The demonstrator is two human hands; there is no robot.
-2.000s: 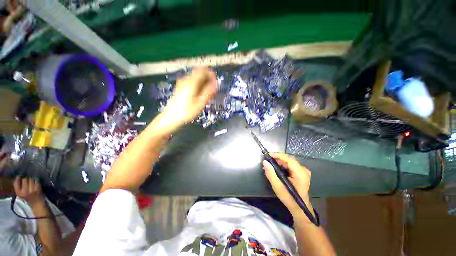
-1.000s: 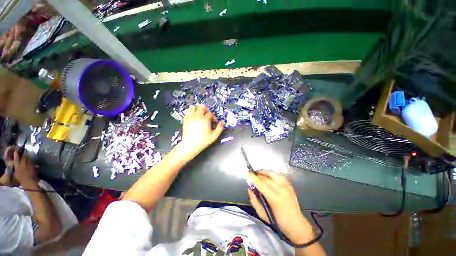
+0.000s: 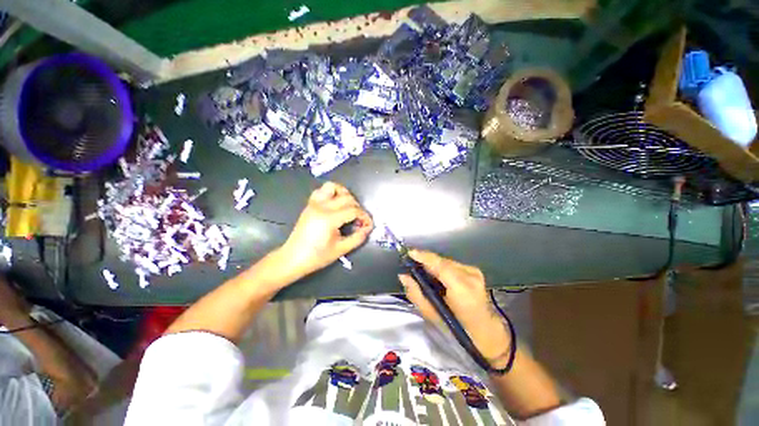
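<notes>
My right hand [image 3: 453, 304] is closed around the black soldering iron [image 3: 441, 309]. Its metal tip points up and left, close to my left fingertips. My left hand [image 3: 329, 226] is over the bench with thumb and fingers pinched together; a small dark thing shows between them. Small pale bits [image 3: 383, 236] lie or are held just right of those fingertips; which, I cannot tell. A narrow white piece [image 3: 345, 262] lies below the left hand. The grey and silver board pile [image 3: 333, 104] lies beyond both hands. The small-piece pile [image 3: 162, 225], white with reddish bits, is to the left.
A tape roll [image 3: 493, 125] stands right of the board pile, beside a dark round wire grille [image 3: 637, 143]. Silvery specks [image 3: 524, 198] cover a flat sheet. An open carton [image 3: 666, 100] holds a blue and white item. A purple-rimmed fan [image 3: 75, 112] and another person's arm [image 3: 46, 354] are left.
My left hand has come away from the board pile to the iron's tip, its fingers pinched. My right hand still holds the iron. The camera view has shifted, so the bench appears higher.
</notes>
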